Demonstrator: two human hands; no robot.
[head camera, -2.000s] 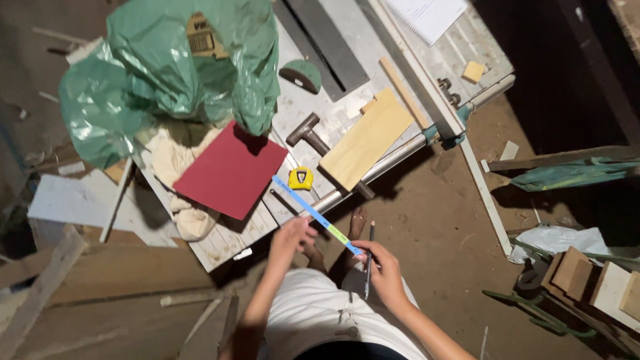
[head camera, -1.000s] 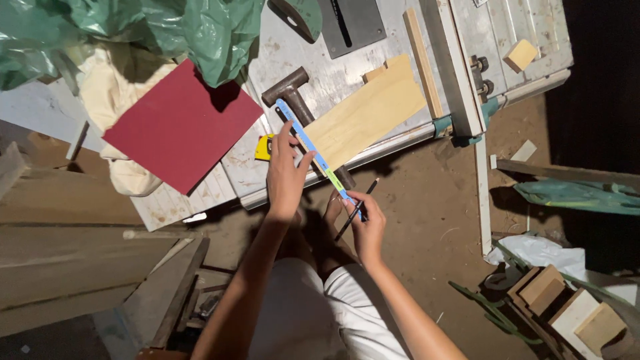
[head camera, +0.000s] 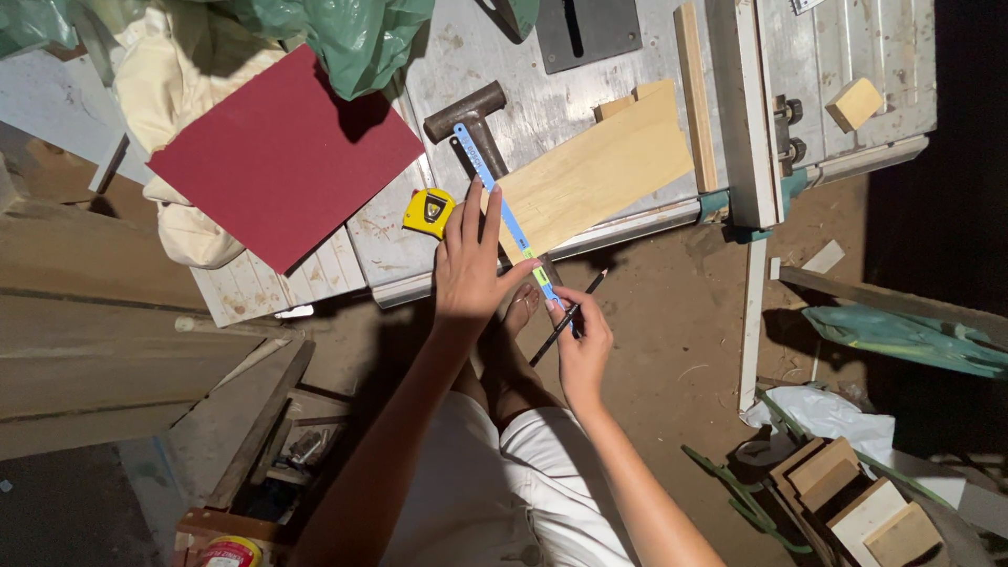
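A blue Bosch saw blade (head camera: 513, 224) lies slantwise over the left end of a thin light wood board (head camera: 591, 177). My left hand (head camera: 471, 264) rests its spread fingers along the blade's left side. In my right hand (head camera: 579, 331) are the blade's lower end and a black pencil (head camera: 545, 344), which crosses below it. Beyond the blade, partly under it, is a hammer (head camera: 476, 118) with a dark metal head; its handle passes beneath the board. A yellow tape measure (head camera: 429, 211) sits just left of my left fingers. Farther left lies a dark red sheet (head camera: 287, 161).
A metal saw table (head camera: 457, 47) carries a long fence (head camera: 744, 118), a wood strip (head camera: 694, 98) and a small wood block (head camera: 854, 104). Green plastic (head camera: 354, 39) and cream cloth (head camera: 150, 87) lie at upper left. Wood offcuts (head camera: 854, 496) stand at lower right.
The blade has moved from in front of the table's edge to over the board and hammer. My left hand has reached forward to the blade. The view has come closer to the table.
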